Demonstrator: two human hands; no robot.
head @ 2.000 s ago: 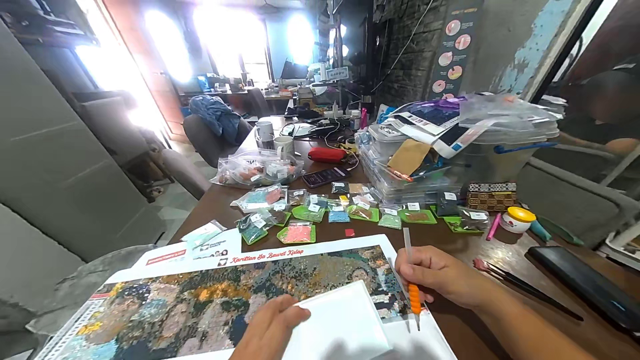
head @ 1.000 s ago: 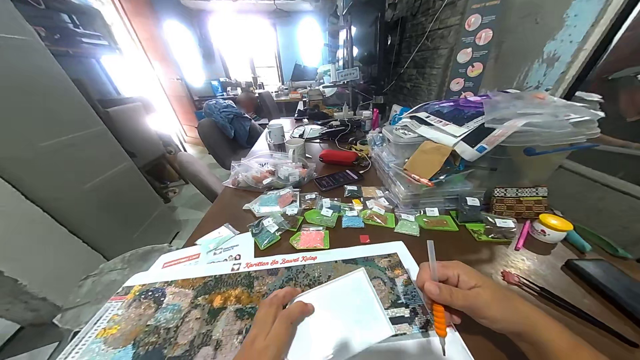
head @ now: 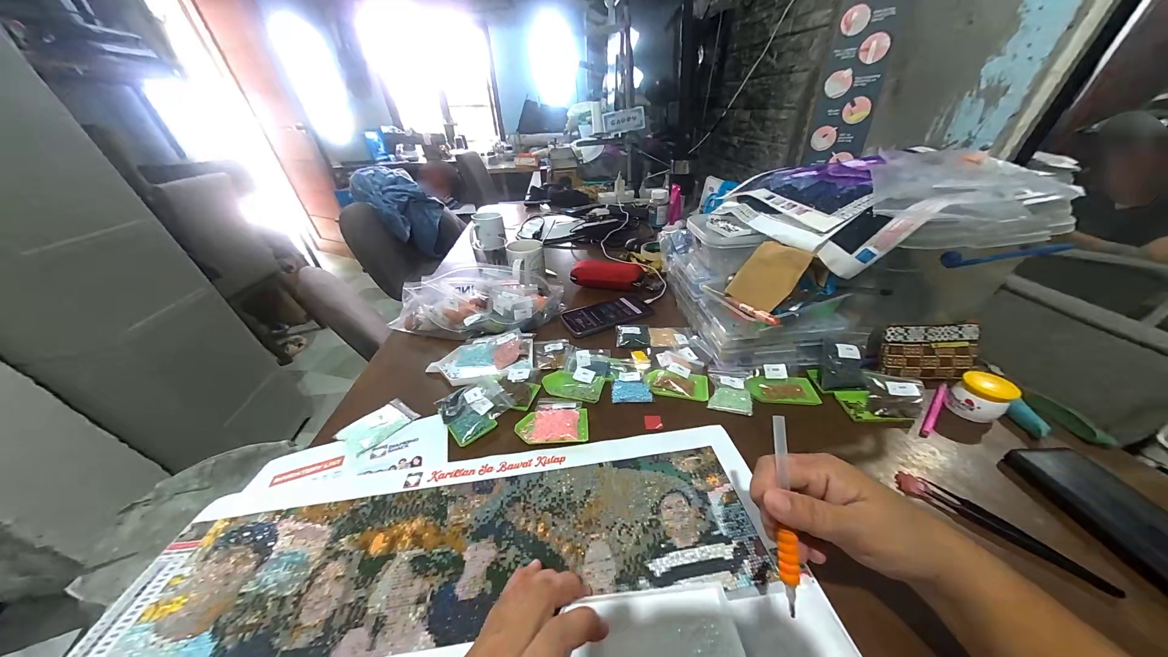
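Note:
A diamond painting canvas (head: 383,557) covered in small coloured drills lies across the near part of the table. My right hand (head: 821,511) holds a diamond painting pen (head: 787,552) with an orange spiral grip, its tip pointing down over the white margin at the canvas's right. My left hand (head: 538,616) rests at the bottom middle, fingers spread over the canvas and the edge of a whitish, flat rectangular sheet or tray (head: 662,625); whether it grips that item cannot be told. A small red square (head: 652,422) lies just beyond the canvas.
Green trays (head: 593,424) and small bags of drills stand in rows beyond the canvas. Behind are a phone (head: 607,315), a red case (head: 606,274), mugs (head: 525,260) and plastic boxes (head: 721,319). Black tweezers (head: 1022,534), a yellow-lidded jar (head: 983,399) and a black case (head: 1095,511) lie at right.
The whitish flat piece has moved down toward me, uncovering more of the canvas's right part. My left hand has shifted down with it. My right hand still holds the pen.

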